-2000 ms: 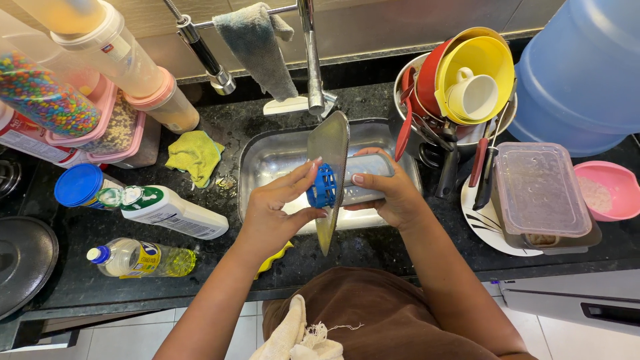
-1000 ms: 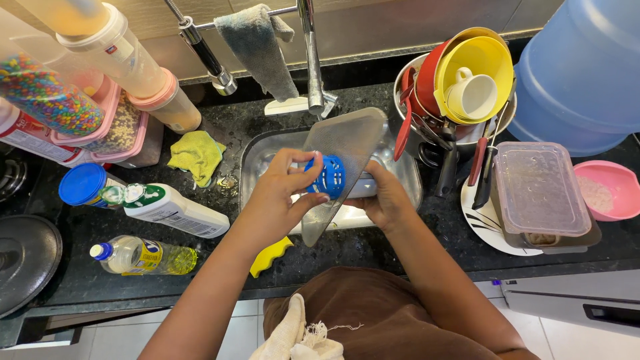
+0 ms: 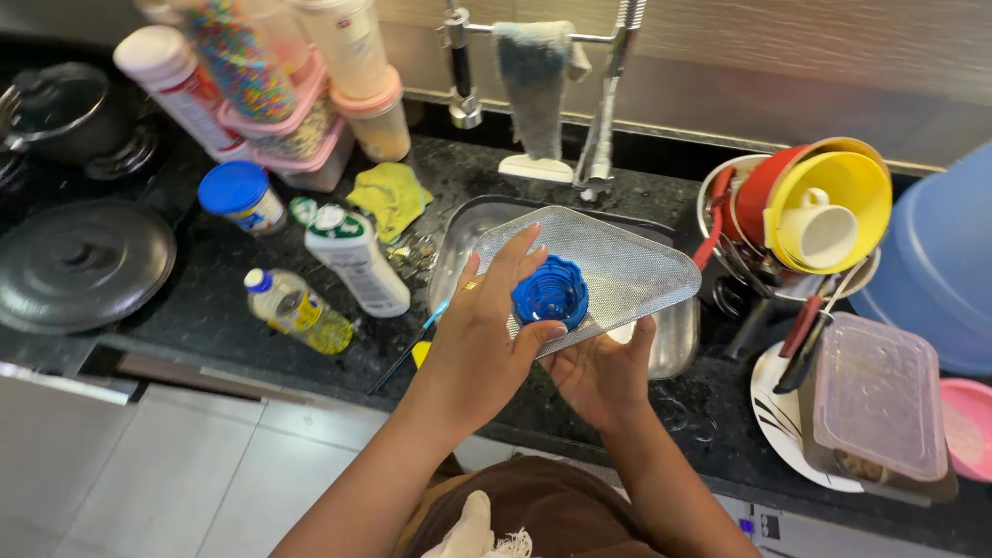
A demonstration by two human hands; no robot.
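Observation:
A flat perforated metal mesh piece (image 3: pixel 632 271), roughly triangular, is held over the stainless steel sink (image 3: pixel 676 353). A blue ribbed plastic ring-shaped part (image 3: pixel 552 291) sits at its middle, facing up. My left hand (image 3: pixel 492 333) has its thumb and fingers around the blue part, with the fingers spread over the mesh. My right hand (image 3: pixel 604 368) is under the mesh, holding it from below; its fingertips and whatever lies beneath are partly hidden.
Left of the sink are a yellow-green cloth (image 3: pixel 390 200), a white bottle (image 3: pixel 360 263), an oil bottle (image 3: pixel 301 311) and a black lid (image 3: pixel 84 263). A faucet (image 3: pixel 601 139) stands behind. On the right are stacked bowls (image 3: pixel 872 182) and a lidded container (image 3: pixel 883 395).
The mesh piece has turned from nearly edge-on to lying flatter, so its top face and the blue part's opening now show. The view has shifted left.

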